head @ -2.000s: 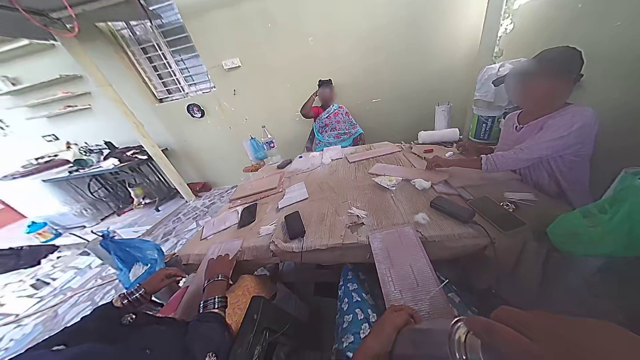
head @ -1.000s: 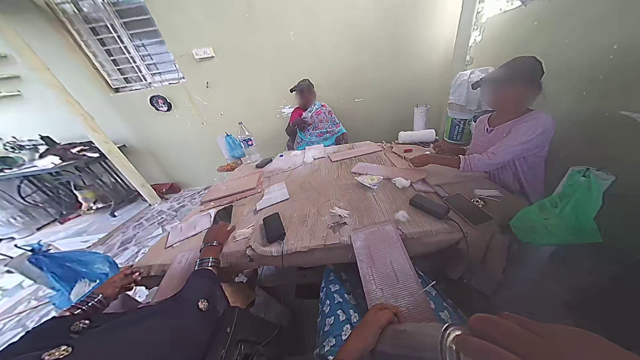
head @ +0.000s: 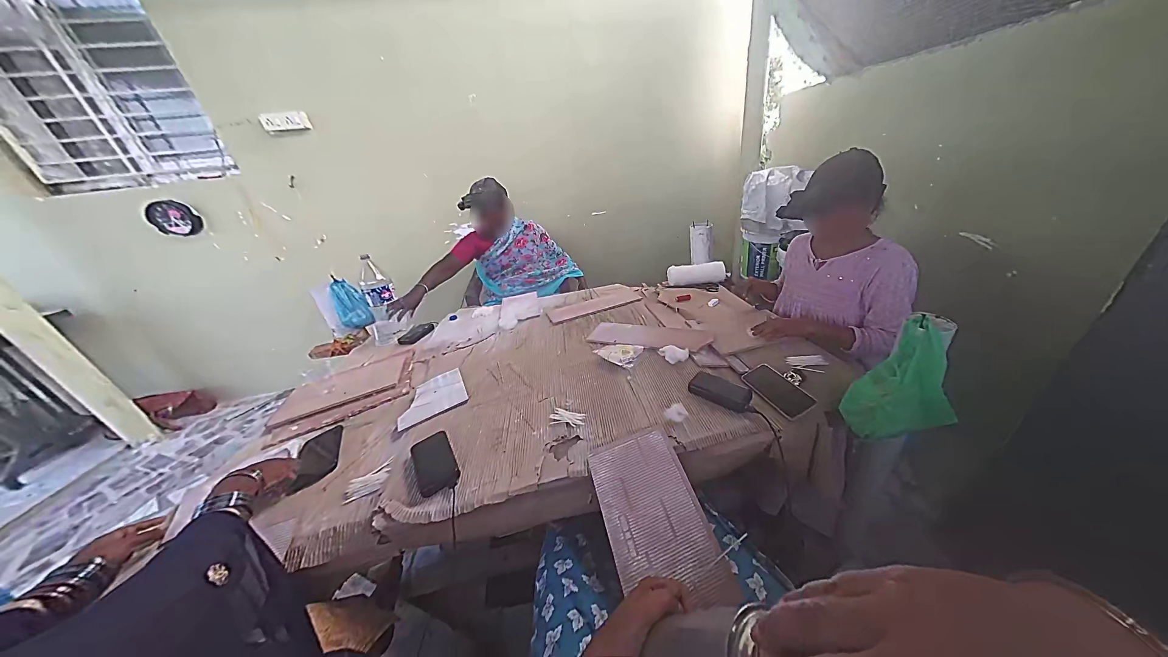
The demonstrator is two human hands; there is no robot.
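Note:
My left hand (head: 650, 602) is at the bottom centre, its fingers curled over the near end of a ribbed, pinkish board (head: 652, 502). This board slants from the table edge towards me over blue patterned cloth (head: 570, 593). A thin pale stick (head: 733, 546) lies across its right edge. Close to the camera at the lower right is my right hand (head: 849, 611), large and cut off by the frame; what its fingers hold, if anything, is hidden. A metal bangle (head: 744, 630) shows beside its fingertips.
Ribbed cardboard (head: 511, 392) covers the table. On it lie a black phone (head: 434, 464), a black power bank (head: 720, 391), another phone (head: 778, 391), sticks (head: 568, 417) and cotton (head: 675, 412). At left, a co-worker's hand (head: 274, 476) touches a phone (head: 318, 456). Two people sit across.
The left co-worker's hand has moved from a board to the black phone. The person at the far side has lowered a raised hand and now reaches towards the bottle. The view has shifted.

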